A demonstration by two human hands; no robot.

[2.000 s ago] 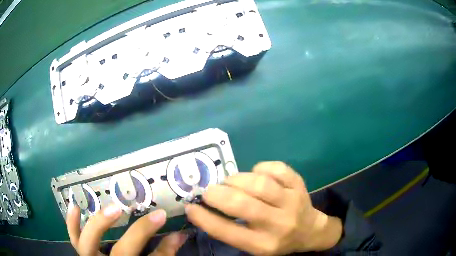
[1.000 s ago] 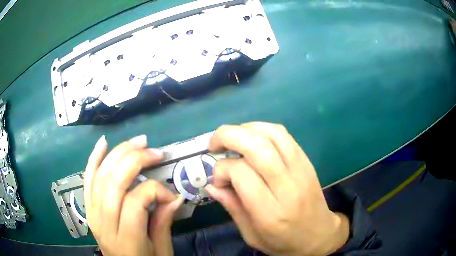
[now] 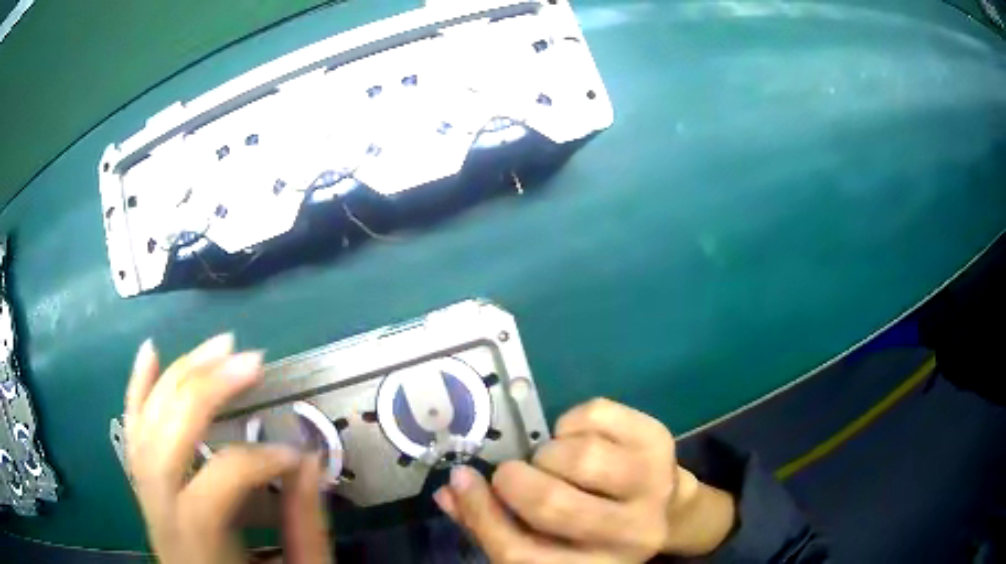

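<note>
A silver-grey frame plate (image 3: 370,448) lies nearest me on the green bench, tilted up to the right. Its right round unit (image 3: 434,409), a pale ring around a blue-violet disc with a grey centre tongue, is fully visible. The middle round unit (image 3: 320,432) is partly covered by my left hand, and the left one is mostly hidden. My left hand (image 3: 226,452) is over the plate's left half, blurred, with its fingers bent; whether it holds anything cannot be told. My right hand (image 3: 574,485) has thumb and fingertip at the scalloped edge below the right ring. Anything between them is hidden.
Stacked modules (image 3: 364,121) with a bright top and dark side lie behind the plate, thin lead wires hanging below their scalloped edge. Waiting modules (image 3: 20,430) stand at the far left edge. The bench's curved edge runs at the right, with a yellow floor line beyond.
My left hand has moved left, off the right ring, uncovering part of the plate. My right hand has moved lower, from over the plate to its near edge.
</note>
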